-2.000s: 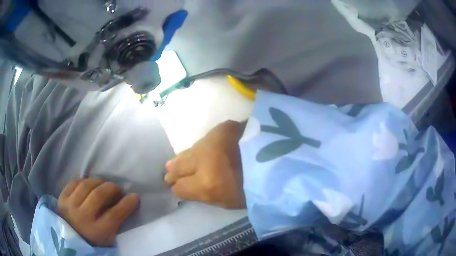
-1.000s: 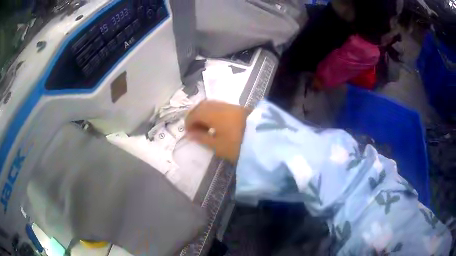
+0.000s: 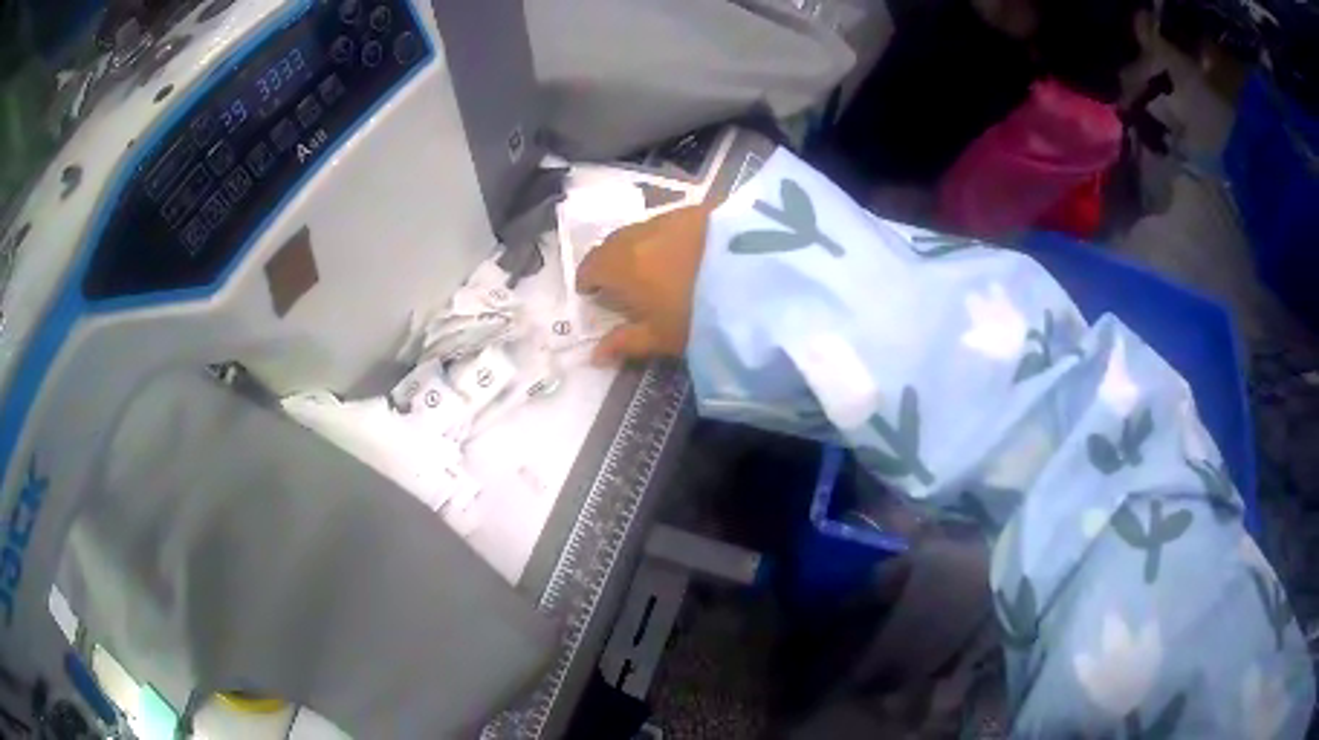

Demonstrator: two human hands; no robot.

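Note:
My right hand [image 3: 647, 282] reaches over the white table right of the machine, at the pile of white labels [image 3: 485, 379]. Its fingers are bent and touch or hover over the slips. I cannot tell if a slip is held. Several small labels show a round mark. A grey fabric panel [image 3: 311, 542] lies over the machine bed at the lower left and reaches the table's front edge. My left hand is out of the picture.
The white machine head with its keypad [image 3: 275, 138] stands at the left. A ruler tape [image 3: 615, 484] runs along the table edge. More grey cloth [image 3: 694, 65] lies at the back. A blue bin [image 3: 1179, 325] and a pink-red bundle [image 3: 1034, 159] are beyond the table.
The view has swung right from the needle area to the label pile. My right hand left the grey cloth and, over the last second, moved slightly farther back over the pile. My left hand left view.

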